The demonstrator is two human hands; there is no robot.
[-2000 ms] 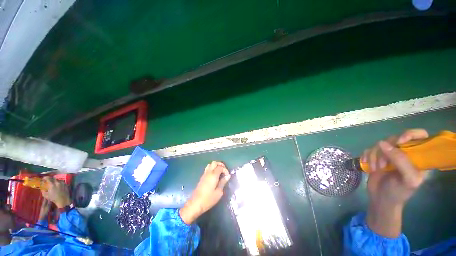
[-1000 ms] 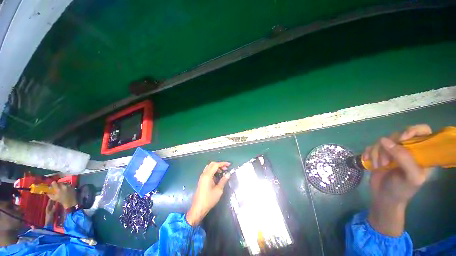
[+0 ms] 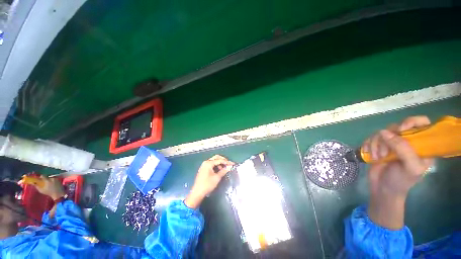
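An open tablet [image 3: 260, 205] lies in front of me, its large battery shining white with glare and a yellow-orange strip near its lower end. My left hand [image 3: 211, 174] is at the tablet's upper left corner, thumb and fingers pinched on a small dark part. My right hand [image 3: 397, 152] holds the yellow-orange electric screwdriver [image 3: 429, 139], its dark tip pointing left at the right part of the round screw dish [image 3: 331, 165]. The dish holds bright tiny screws, mostly on its left side. Whether the tip touches a screw cannot be told.
A blue bin [image 3: 149, 171] with white parts, a clear bag [image 3: 114, 188] and a pile of small dark parts [image 3: 140, 209] lie left. A red-framed tablet [image 3: 136, 126] sits in the green channel. A neighbouring worker's hand [image 3: 50, 187] is at far left.
The red-framed tablet has shifted right along the channel. My left hand stays at the tablet's corner. The screwdriver tip stays at the dish's right part. The neighbour's hand has moved slightly.
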